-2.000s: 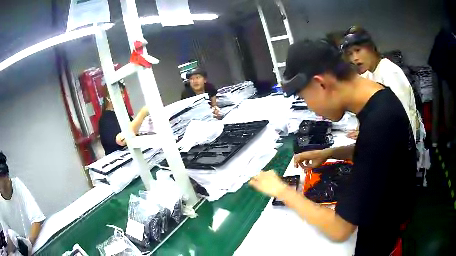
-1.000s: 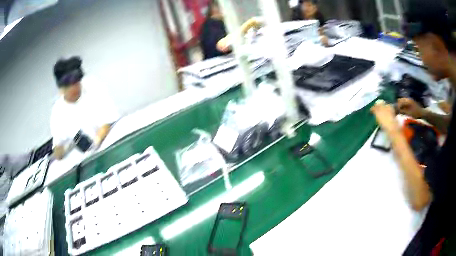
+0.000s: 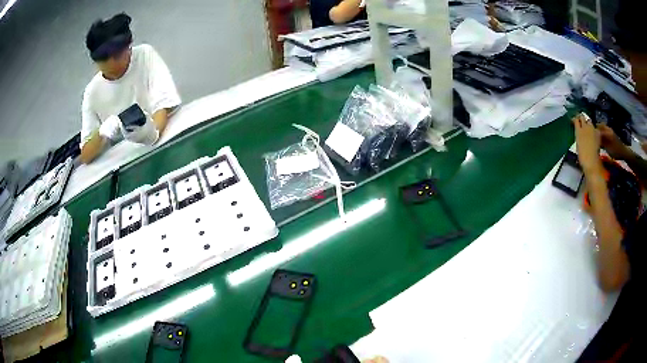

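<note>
Black phone case frames with gold-dotted camera ends lie on the green conveyor belt: one at centre front (image 3: 291, 283), one further right (image 3: 420, 190) and one cut off at the bottom left (image 3: 169, 333). At the bottom edge, a white-covered fingertip, seemingly my left hand (image 3: 294, 359), and a bare fingertip, seemingly my right hand (image 3: 376, 360), just show. A dark part (image 3: 342, 354) lies between them, beside the right fingertip. Both hands are mostly cut off, so their grip is hidden.
A white blister tray (image 3: 186, 244) with dark parts stands left, near stacked trays (image 3: 32, 273). Clear bags (image 3: 379, 131) sit by a white post (image 3: 441, 71). A person in white (image 3: 131, 92) holds a dark piece. Another person's arm (image 3: 603, 220) is at right, near the white bench edge (image 3: 482, 291).
The view has swung left and down. The case frames have shifted left relative to the bags and post. Fingertips and a dark part now show at the bottom. The person in white has raised a dark piece.
</note>
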